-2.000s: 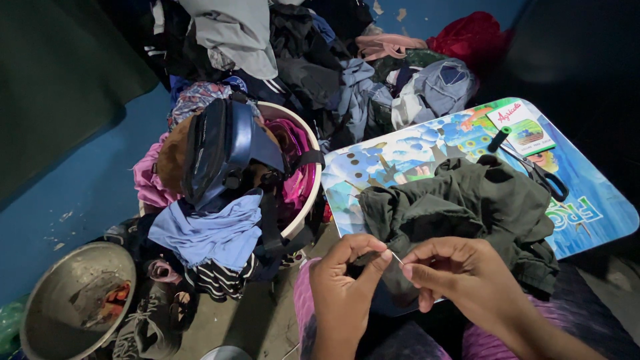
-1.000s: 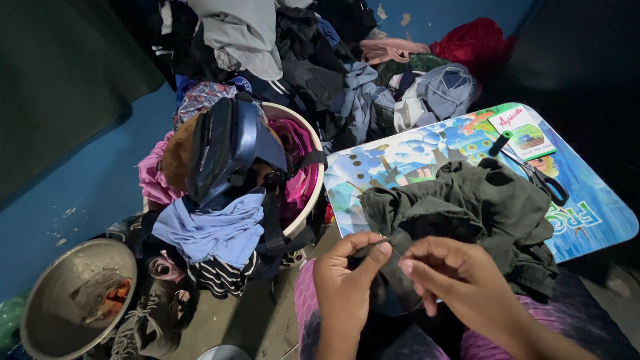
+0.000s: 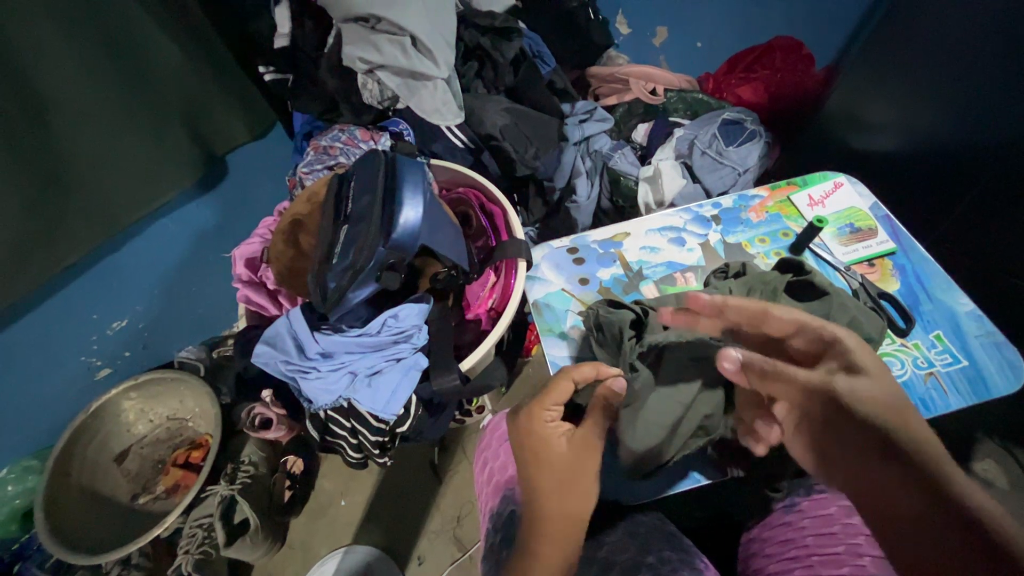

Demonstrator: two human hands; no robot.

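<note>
My left hand (image 3: 568,432) has its thumb and index fingertips pinched together beside a dark green cloth garment (image 3: 680,408); whatever may be between them is too small to make out. Slightly blurred, my right hand (image 3: 792,376) is raised over the garment with its fingers apart. The garment lies bunched on a cartoon-printed tabletop (image 3: 968,352) and hangs over its near edge. Beyond it are a dark green thread spool (image 3: 808,234), black-handled scissors (image 3: 884,304) partly under the cloth, and a flat printed packet (image 3: 846,220).
Left of the tabletop stands a white tub (image 3: 512,308) heaped with clothes and a blue bag (image 3: 384,232). A clothes pile (image 3: 520,120) lies against the blue wall. At lower left are a metal basin (image 3: 60,480) and worn shoes (image 3: 248,504). My knees are under the tabletop.
My hands were close together, with a thin pale thing at the fingertips two seconds ago. My right hand has moved away from the left and spread its fingers; the left stays nearly in place.
</note>
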